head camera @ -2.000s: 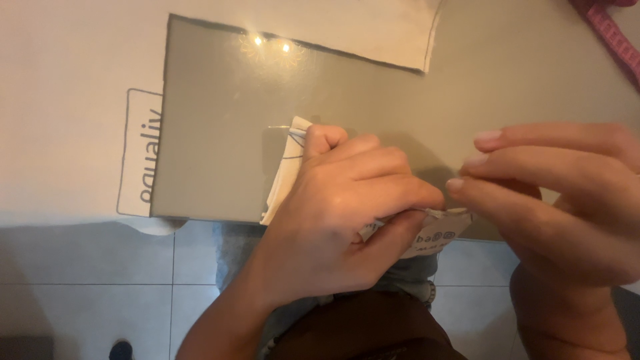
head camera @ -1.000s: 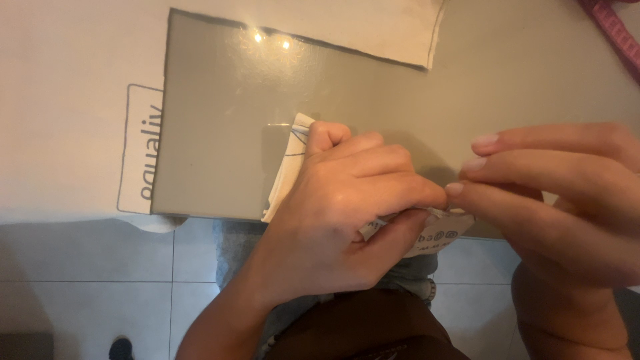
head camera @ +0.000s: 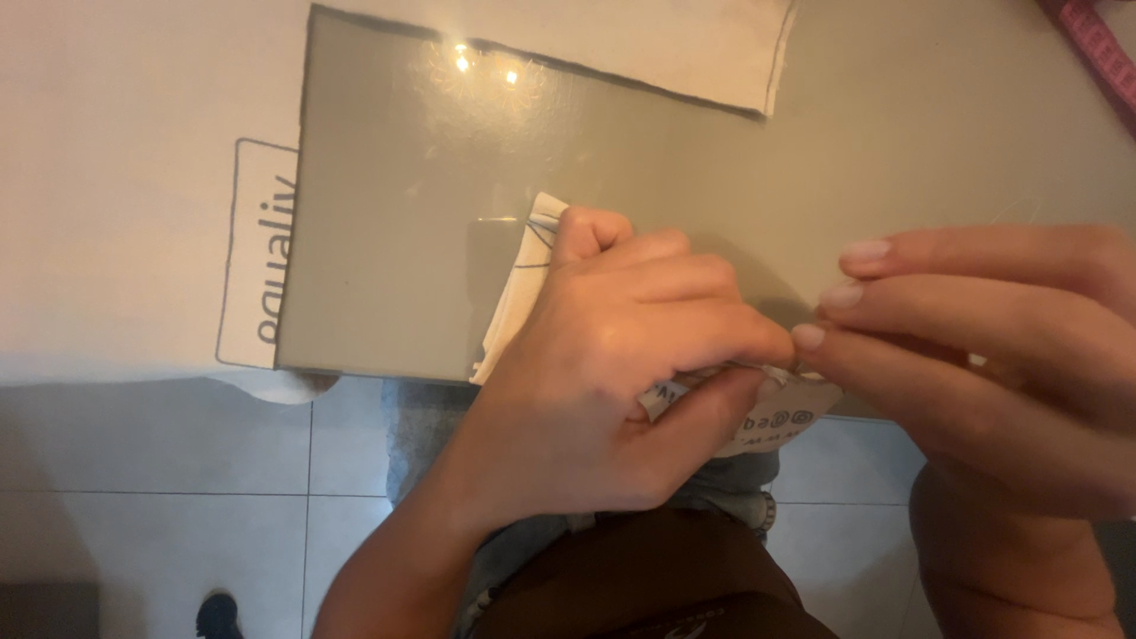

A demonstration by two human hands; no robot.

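My left hand (head camera: 639, 346) is closed on a folded piece of off-white printed fabric (head camera: 512, 306), whose one end sticks out past the fingers at upper left. The fabric's other end, bearing dark writing, shows below the thumb and forefinger. My right hand (head camera: 976, 328) is at that end, its forefinger tip almost meeting the left fingertips at the fabric's edge. Its thumb is mostly hidden, so whether it pinches the fabric or something small cannot be told. Both hands are over the near edge of the glossy grey-beige table (head camera: 399, 222).
A large off-white cloth with printed writing (head camera: 133, 177) covers the table's left side and reaches across the far side, with a dark cut edge. A pink measuring tape (head camera: 1096, 44) lies at the far right corner. Below the near edge are my lap and the tiled floor (head camera: 160, 444).
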